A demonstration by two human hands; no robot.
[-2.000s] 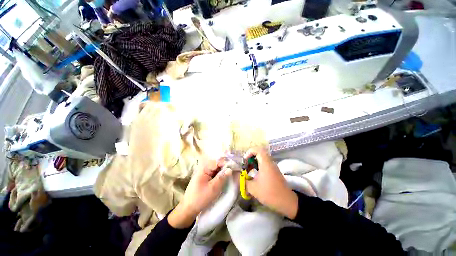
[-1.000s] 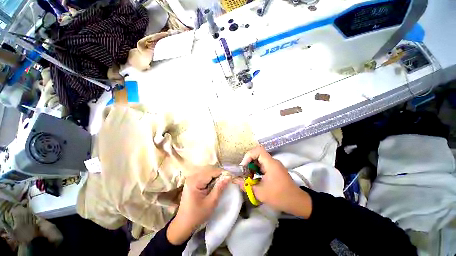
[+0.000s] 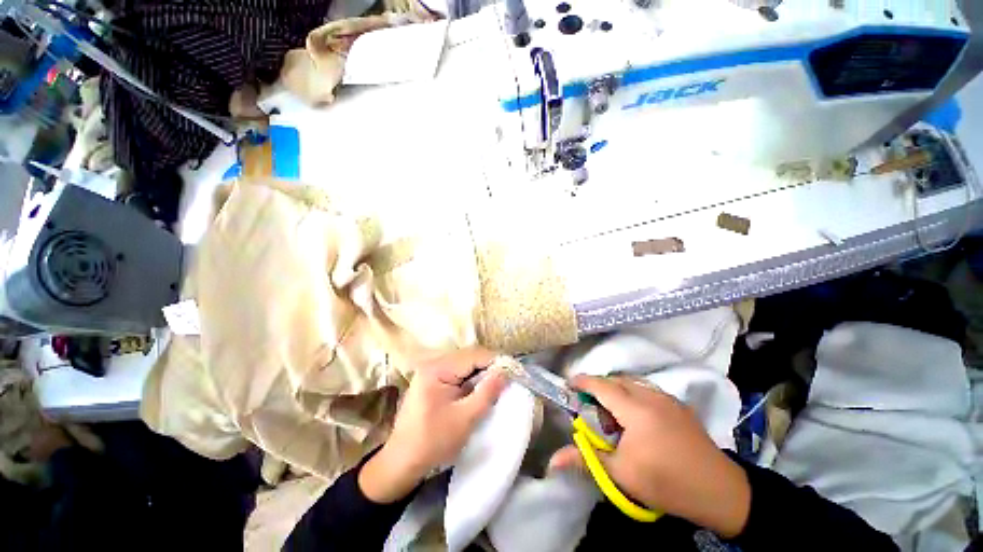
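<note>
The beige garment (image 3: 307, 291) lies crumpled over the table's front edge, its white lining (image 3: 490, 464) hanging below. A speckled beige panel (image 3: 525, 291) lies on the edge at its right. My left hand (image 3: 440, 415) pinches the garment's edge between thumb and fingers. My right hand (image 3: 647, 447) holds the scissors (image 3: 606, 469) by their yellow and green handles. The silver blades point left and reach the edge at my left fingertips. Whether the blades are fully closed is hard to tell.
The white sewing machine (image 3: 711, 119) stands behind the work, with two brown tabs (image 3: 658, 247) on the table front. White pieces (image 3: 884, 421) are piled at the right. Another machine's grey end (image 3: 92, 259) is at the left. Dark striped fabric (image 3: 194, 81) is heaped behind.
The scissors have turned in my right hand; the blades now show and point left at the edge. My right hand has moved right and down. My left hand still pinches the cloth. The view has shifted.
</note>
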